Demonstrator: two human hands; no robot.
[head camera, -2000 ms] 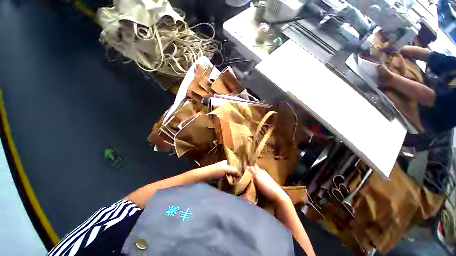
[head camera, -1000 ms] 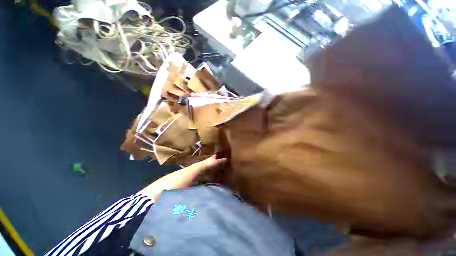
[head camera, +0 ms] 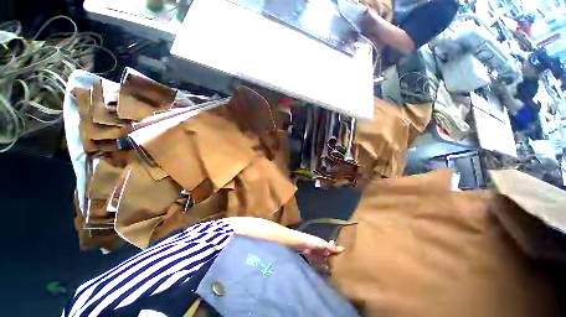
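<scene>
A large brown bag panel is spread at the lower right, partly blurred and cut off by the frame edge. My left hand is at its left edge with the fingers closed on the cloth. A thin strap runs from the panel just above my hand. My right hand is not visible; the panel fills the area where it might be. A paler folded piece shows at the panel's upper right.
A heap of brown cut pieces lies at left centre. Beige straps are bunched at far left. A white sewing table stands behind, with another person's arm at it. More brown panels hang beyond.
The view has swung right. The brown panel has moved right with my left hand at its edge. My right hand, seen two seconds ago, is out of sight.
</scene>
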